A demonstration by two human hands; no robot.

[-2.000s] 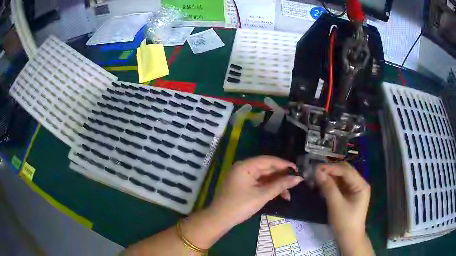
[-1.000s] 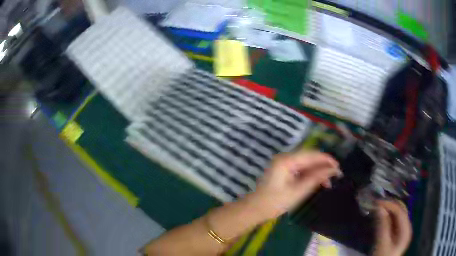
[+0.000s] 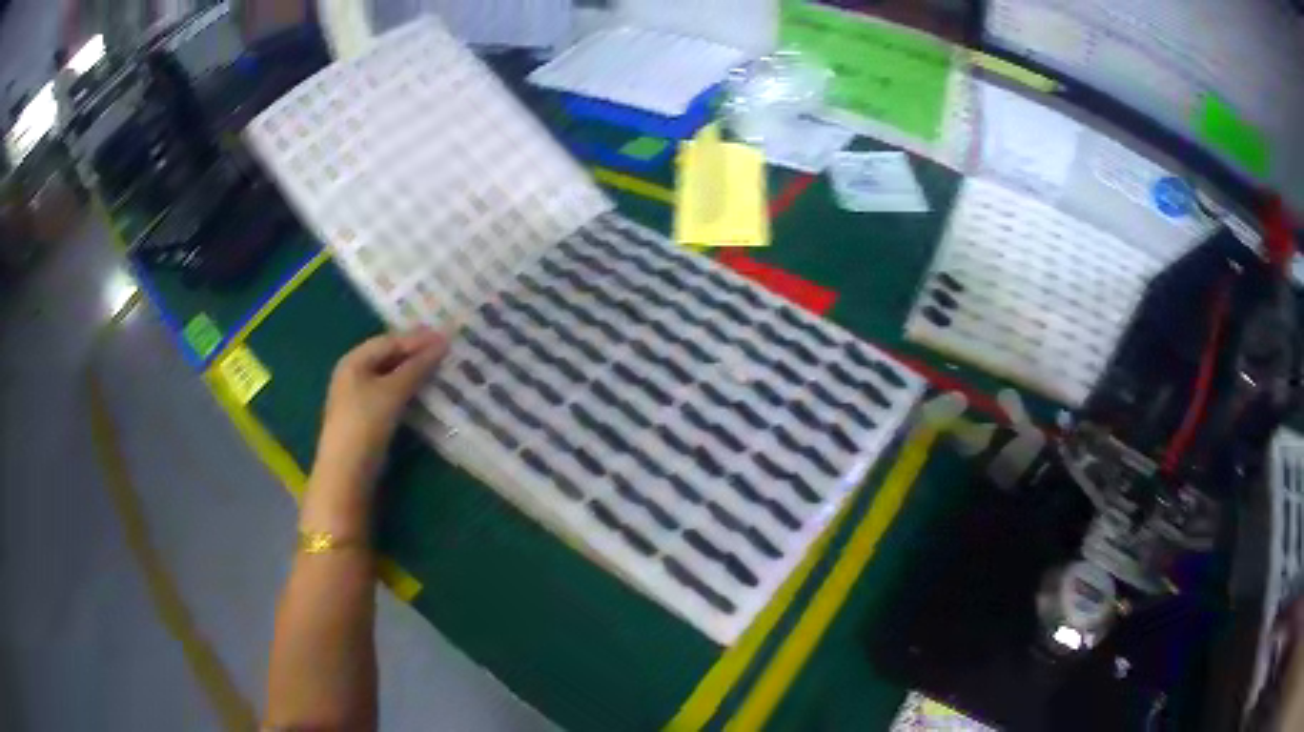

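My left hand [image 3: 383,383] is at the left edge of the flat white tray [image 3: 629,415], near where the leaning tray meets it. Its thumb and fingertips are close together; whether they pinch a small part cannot be told. The tray holds rows of slim dark parts [image 3: 701,584]. The black test fixture [image 3: 1130,493] stands at the right, partly cut off, with a shiny round metal piece [image 3: 1075,608] low at its front, no fingers on it. My right hand is not in view; only a blurred skin-coloured sliver shows at the lower right edge.
A pale slotted tray [image 3: 429,172] leans behind the flat tray. A back tray [image 3: 1044,286] has a few dark parts at its left. A yellow note [image 3: 722,193], clear plastic bag [image 3: 779,97] and green sheet [image 3: 872,79] lie behind. Part of the right tray stack [image 3: 1290,529] shows.
The view has turned left, shifting the bench rightward. My left hand has left the fixture front and moved to the tray's left edge. My right hand has gone out of the picture.
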